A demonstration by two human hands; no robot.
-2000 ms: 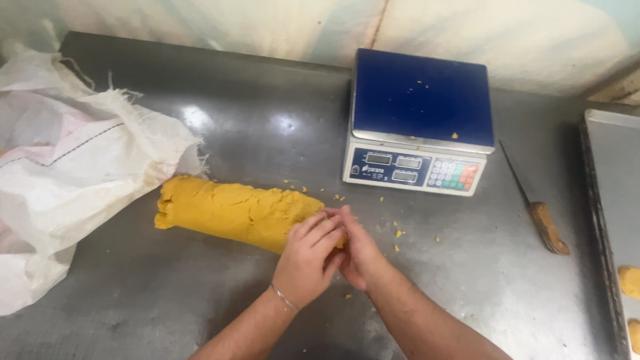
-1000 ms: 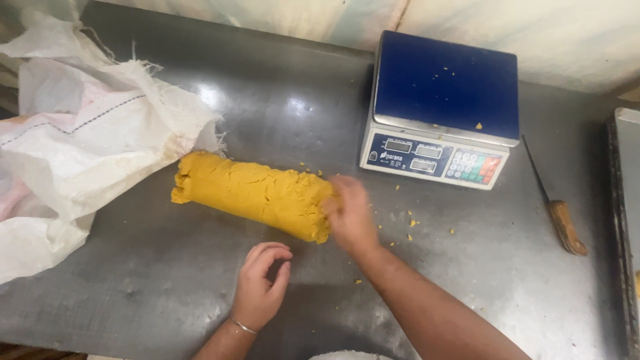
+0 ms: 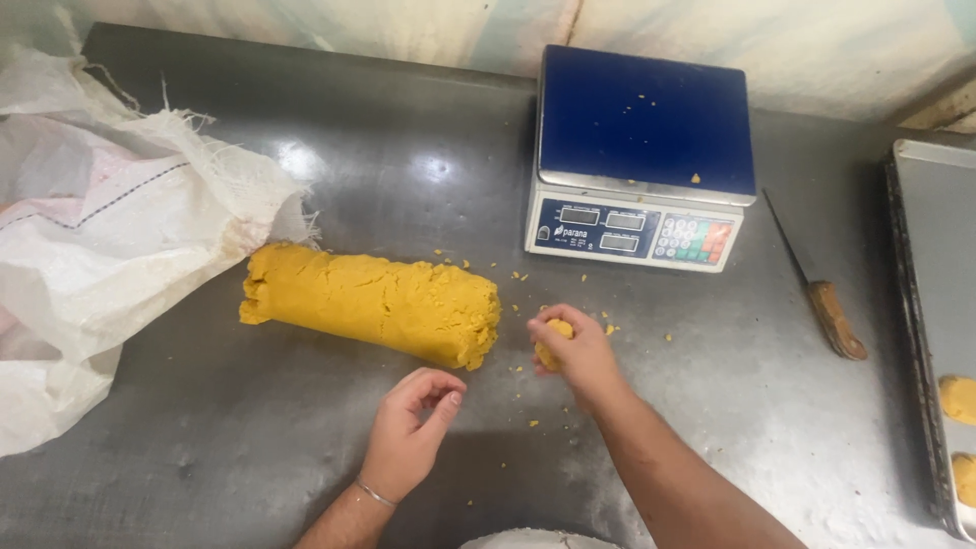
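A thick log of yellow dough (image 3: 374,305) lies on the metal table, its right end rough and torn. My right hand (image 3: 576,347), just right of that end, has its fingers closed around a small lump of yellow dough (image 3: 554,345). Below the log is my left hand (image 3: 419,415), fingers curled and apart from the thumb, holding nothing; a thin bracelet circles the wrist. Dough crumbs are scattered between the log and the digital scale (image 3: 633,229), which has a blue platform with a few crumbs on it.
A white woven sack (image 3: 152,229) lies at the left, touching the log's left end. A knife with a wooden handle (image 3: 835,320) rests right of the scale. At the right edge, a metal baking tray (image 3: 919,328) holds yellow dough pieces. A white rounded object (image 3: 537,540) shows at the bottom edge.
Both hands were together at the log's right end; my left hand has since come away, below the log. My right hand has moved off that end, to the right, with a dough lump in it.
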